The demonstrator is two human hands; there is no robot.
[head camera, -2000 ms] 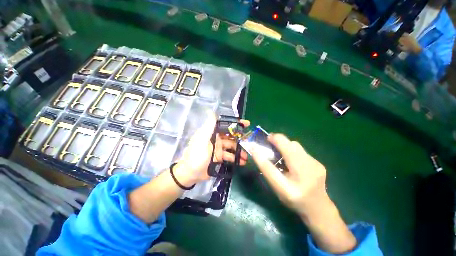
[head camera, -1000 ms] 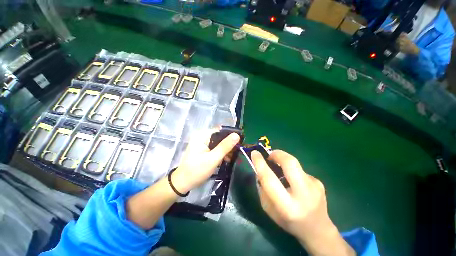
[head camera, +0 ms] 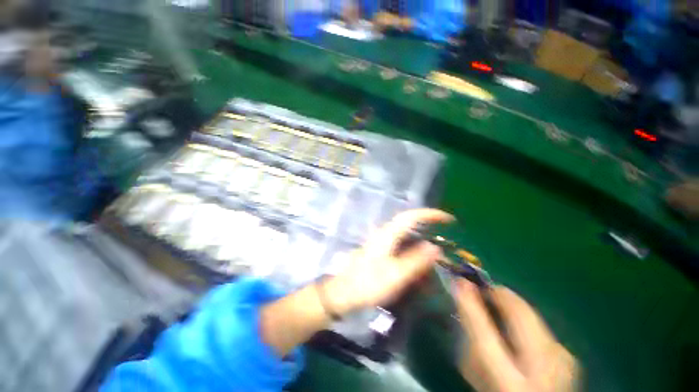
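The picture is blurred. My left hand (head camera: 383, 268) is at the tray's right edge, its fingers around a dark phone housing (head camera: 414, 239), mostly hidden by the fingers. My right hand (head camera: 510, 333) holds a dark display module (head camera: 479, 281) by its sides, just right of my left hand. An orange-yellow flex cable (head camera: 466, 259) shows at the module's upper end, close to the housing; I cannot tell whether they touch. The parts tray (head camera: 398, 164) lies at left, with rows of black-and-gold housings (head camera: 291, 142) under a whitish liner.
A partly assembled phone (head camera: 627, 243) lies on the green surface (head camera: 536, 222) at right. Small pieces line the far rail (head camera: 498, 109). Black devices with red lights (head camera: 481, 67) and cardboard boxes (head camera: 571, 57) stand beyond. A blue sleeve (head camera: 42, 145) of another person is at left. Grey-white sheets (head camera: 61, 306) lie at lower left.
The view has swung, so the tray and both hands appear further right and lower. A person's blue sleeve has come into view at left. Both hands still hold their parts close together.
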